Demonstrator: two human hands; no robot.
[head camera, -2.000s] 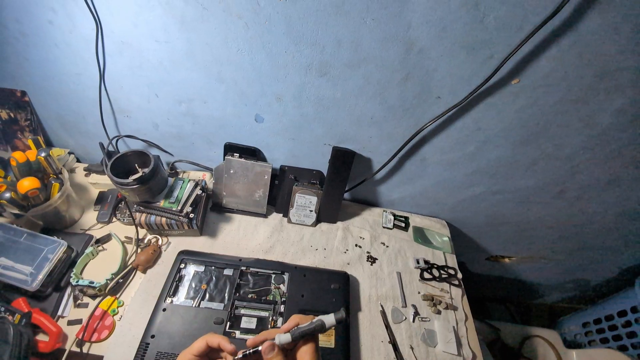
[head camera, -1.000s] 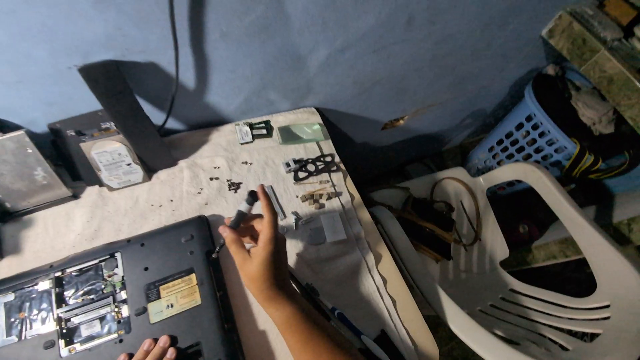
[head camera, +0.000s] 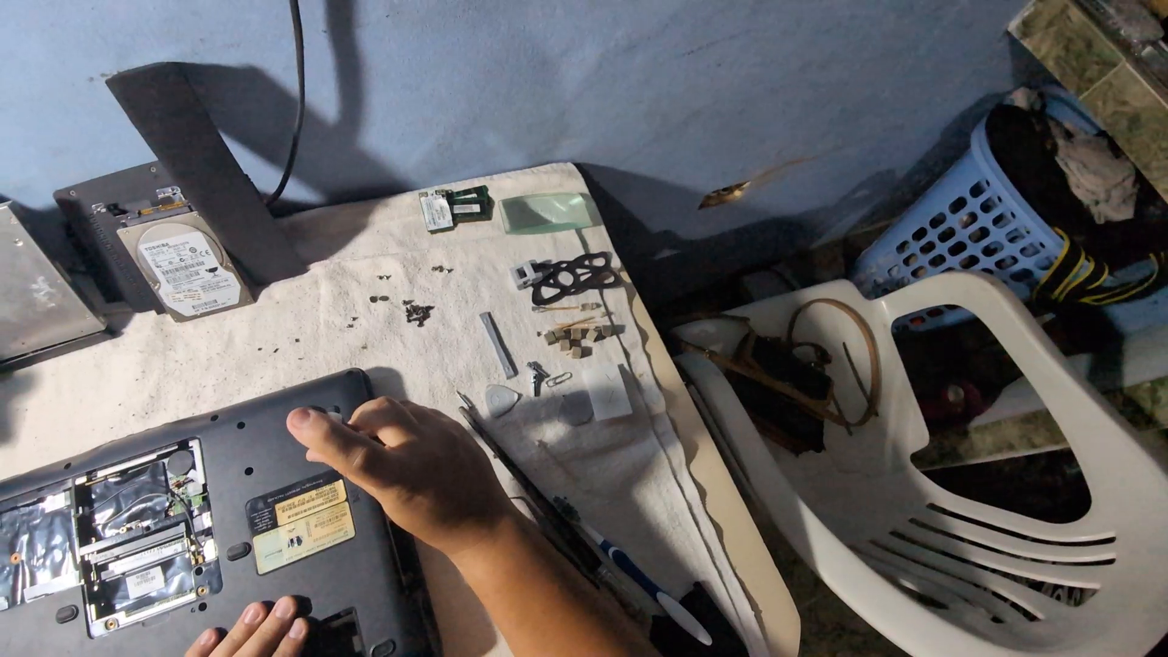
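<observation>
An overturned laptop (head camera: 228, 502) lies at the lower left, its bottom bays uncovered. The fingertips of my left hand (head camera: 255, 630) rest on its underside near the lower frame edge; the rest of that hand is out of view. Over the laptop's upper right corner is my right hand (head camera: 401, 465), thumb and fingers bent close together. A small dark part shows between those fingers, but whether they grip a screwdriver cannot be told. Small black screws (head camera: 419, 313) lie on the cloth beyond the laptop. A hard drive (head camera: 187, 265) leans against black covers at the back left.
On the cloth stand memory modules (head camera: 456, 208), a green translucent sheet (head camera: 547, 213), a flat grey strip (head camera: 498, 345) and guitar-pick-shaped tools (head camera: 501, 400). A toothbrush (head camera: 657, 584) lies near the right table edge. Beyond are a white plastic chair (head camera: 985, 566) and a blue basket (head camera: 967, 219).
The view has swung far to the right since the first frame. My right hand held a grey-handled screwdriver upright a second ago; now that handle is not visible and the hand is lower over the laptop's corner.
</observation>
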